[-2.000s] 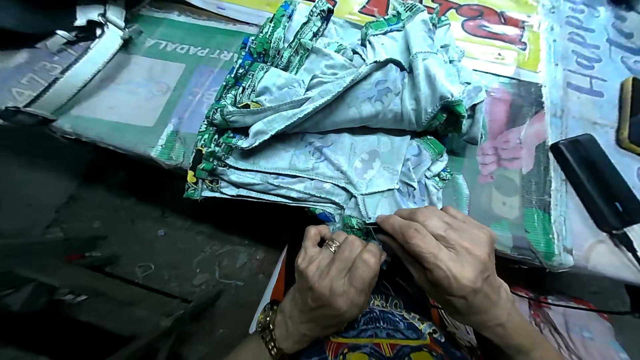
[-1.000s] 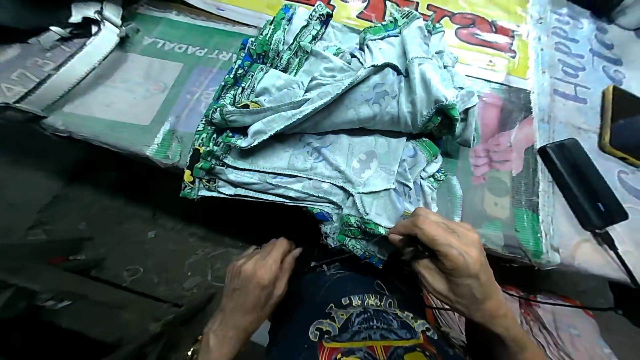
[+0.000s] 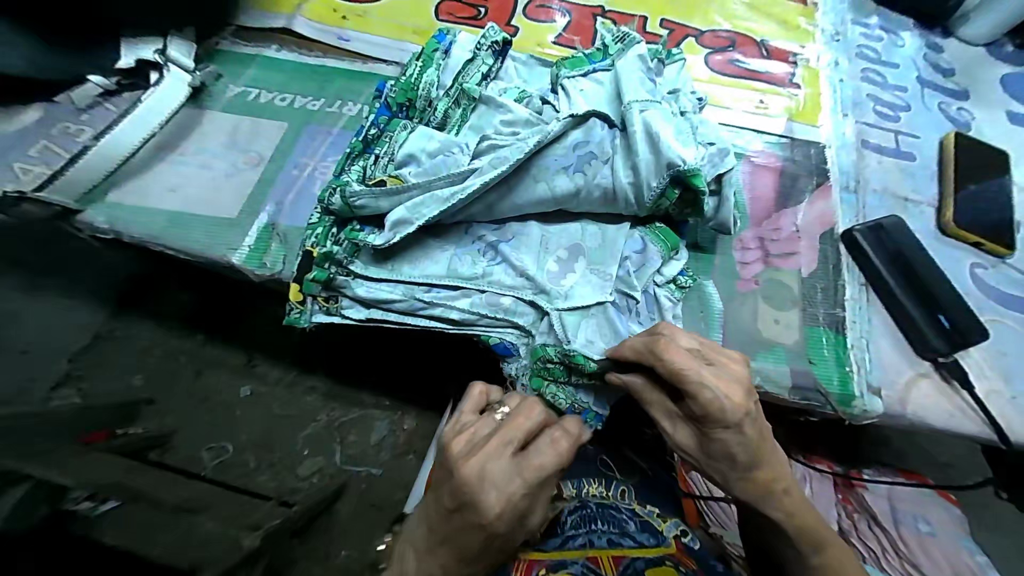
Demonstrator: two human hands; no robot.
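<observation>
A stack of pale grey printed cloth garments (image 3: 552, 184) with green patterned edges lies on the covered table, its lower corner hanging over the front edge. My left hand (image 3: 508, 448), with a ring on one finger, touches the hanging green patterned trim (image 3: 564, 376) from below left; whether its fingers grip the cloth is unclear. At the right side of that same trim, my right hand (image 3: 688, 392) pinches the edge between thumb and fingers. Anything small inside the right hand is hidden.
A black power bank (image 3: 914, 286) with a cable lies at the right, near a phone in a yellow-edged case (image 3: 977, 194). A white strap (image 3: 120, 144) rests at the upper left. Pinkish cloth (image 3: 888, 520) is below the table at the lower right.
My left hand, apart from the cloth at lower left one second ago, is back at the hanging green trim. My right hand stays near the same edge. The stack looks unchanged.
</observation>
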